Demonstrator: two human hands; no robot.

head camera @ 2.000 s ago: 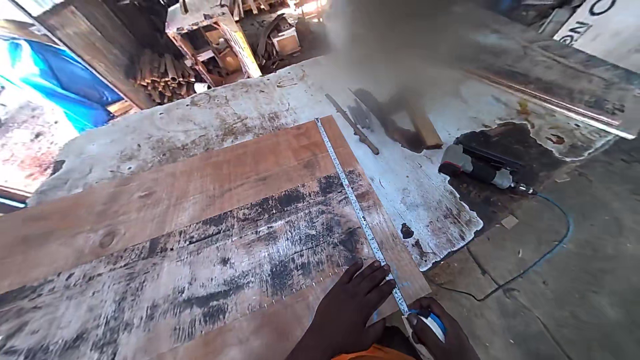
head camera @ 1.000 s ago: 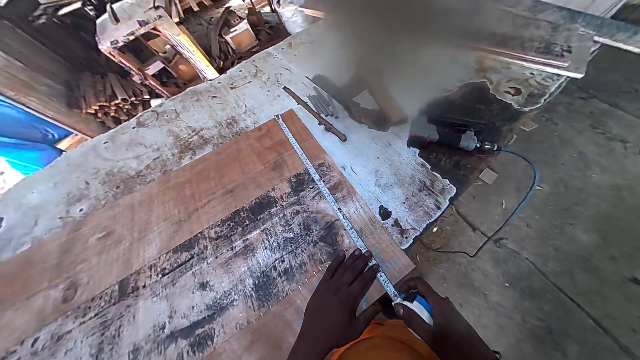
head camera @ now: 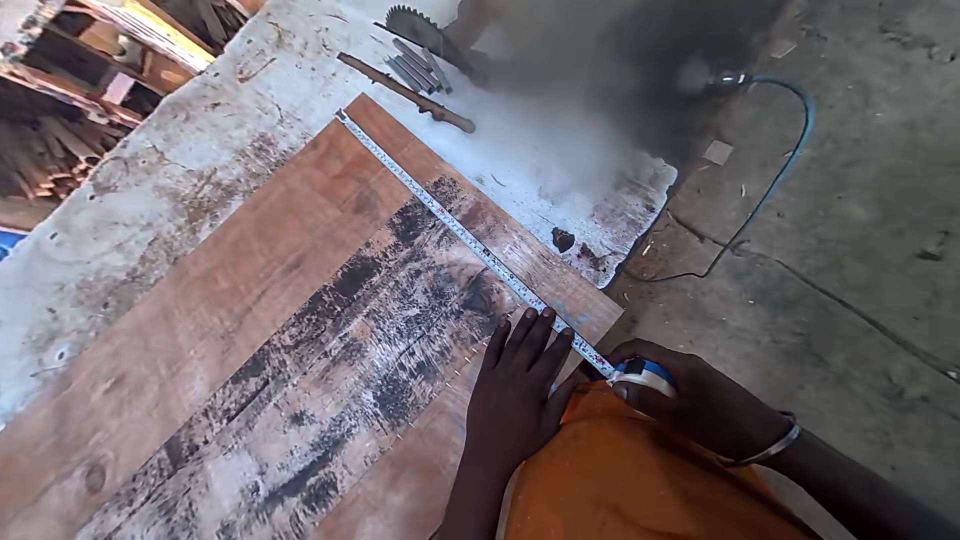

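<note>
A wide panel of joined wooden boards (head camera: 292, 300), with a dark, weathered board along its middle, lies on the worktable. Across it near the end runs the extended blade of a tape measure (head camera: 480, 247), its hook at the panel's far edge. My right hand (head camera: 675, 397) grips the blue and white tape measure case (head camera: 645, 376) just off the near edge. Flat on the panel lies my left hand (head camera: 521, 382), fingers spread, the fingertips touching or just beside the tape blade. It grips nothing.
The worn whitish tabletop (head camera: 187, 180) holds a stick (head camera: 409, 94), several small metal bars (head camera: 420, 66) and a toothed circular blade (head camera: 424, 30), partly blurred. A blue-green hose or cable (head camera: 795, 150) curves over the floor at right. Wood pieces (head camera: 52, 150) are stacked at the upper left.
The view has shifted closer over the panel. Both hands have kept their places at the near edge, with the tape still stretched across the boards.
</note>
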